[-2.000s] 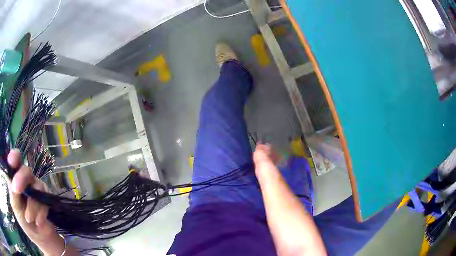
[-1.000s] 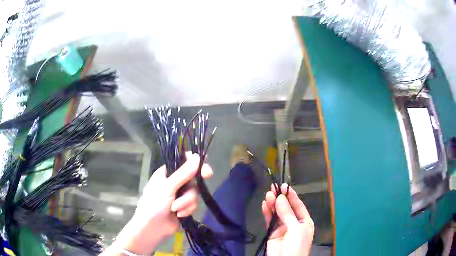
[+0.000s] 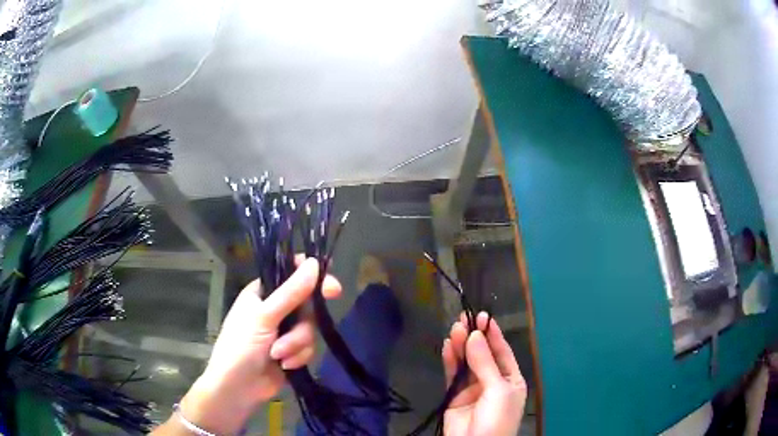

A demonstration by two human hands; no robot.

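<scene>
My left hand (image 3: 269,328) grips a thick black wire bundle (image 3: 275,234) upright. Its ends fan upward with white-silver tips, and the lower part hangs down in front of my legs. My right hand (image 3: 484,375) pinches a few black cables (image 3: 455,294) between thumb and fingers. One cable points up and left, the others are short at the fingertips. Both hands are apart, between the two benches. The solder pot (image 3: 725,289) is set in the green bench on the right, with a bright white centre, away from both hands.
A silver foil duct (image 3: 610,72) hangs over the pot's far end. A translucent cup (image 3: 756,294) and dark round tubs (image 3: 746,247) stand right of the pot. Waiting black bundles (image 3: 81,247) and a teal roll (image 3: 95,112) lie on the left bench. The right bench (image 3: 580,281) has an orange-brown edge.
From two seconds ago, the left hand has brought the bundle in from the far left and upright. Since one second ago, the view has shifted slightly and both hands keep their holds.
</scene>
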